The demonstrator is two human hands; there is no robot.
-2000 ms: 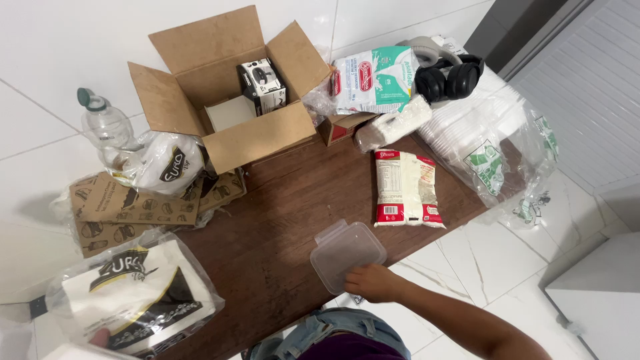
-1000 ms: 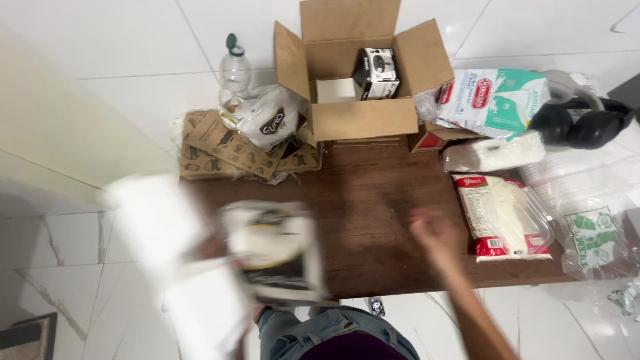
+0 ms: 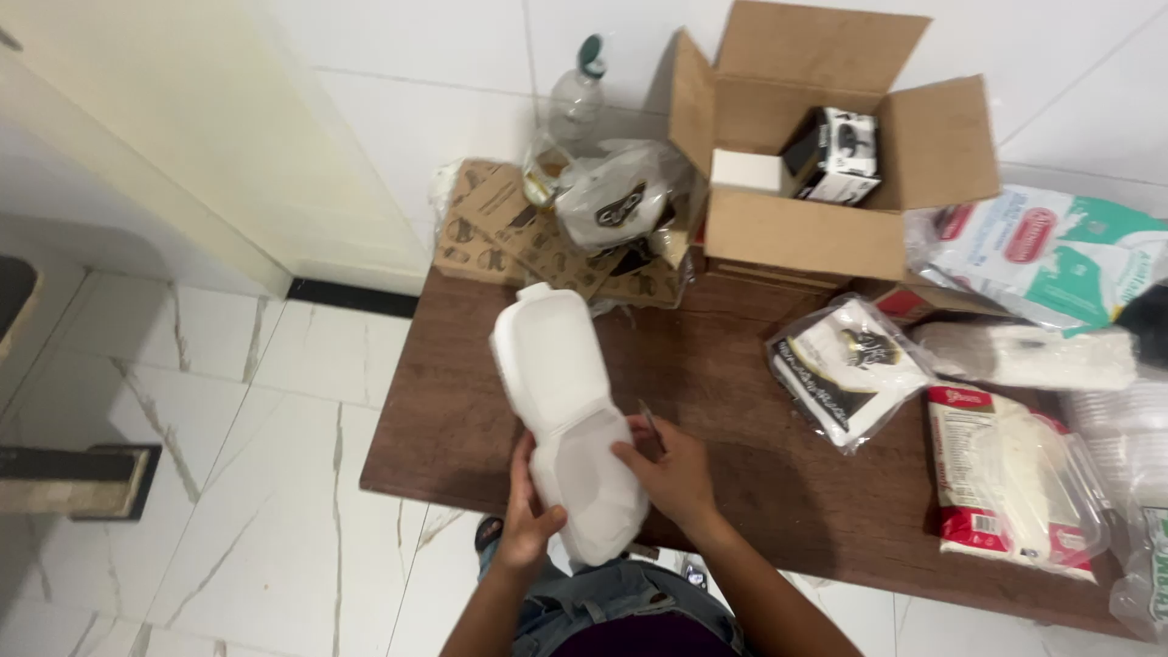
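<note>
Open white foam clamshell containers point(image 3: 575, 411), apparently nested together, extend over the near edge of the dark wooden table. My left hand point(image 3: 529, 520) grips their near half from the left side, thumb on the inner face. On the right side, my right hand point(image 3: 671, 465) holds the same half, with a thin dark item too small to identify between its fingers. To the right of my hands lies a plastic-wrapped pack of napkins point(image 3: 849, 370). Farther right, a clear plastic lid point(image 3: 1063, 493) rests on a red and white bag of white contents point(image 3: 981, 484).
An open cardboard box point(image 3: 803, 242) holds smaller boxes at the back. Left of it are flattened printed cartons point(image 3: 493, 246), a plastic-wrapped bundle point(image 3: 620, 196) and a clear bottle point(image 3: 577, 100). A teal and white bag point(image 3: 1049, 246) and a wrapped white pack point(image 3: 1031, 356) lie right.
The napkin pack, earlier at the table's left, now lies right of my hands. My right hand has come to the foam containers. The clear lid went from the table onto the red and white bag.
</note>
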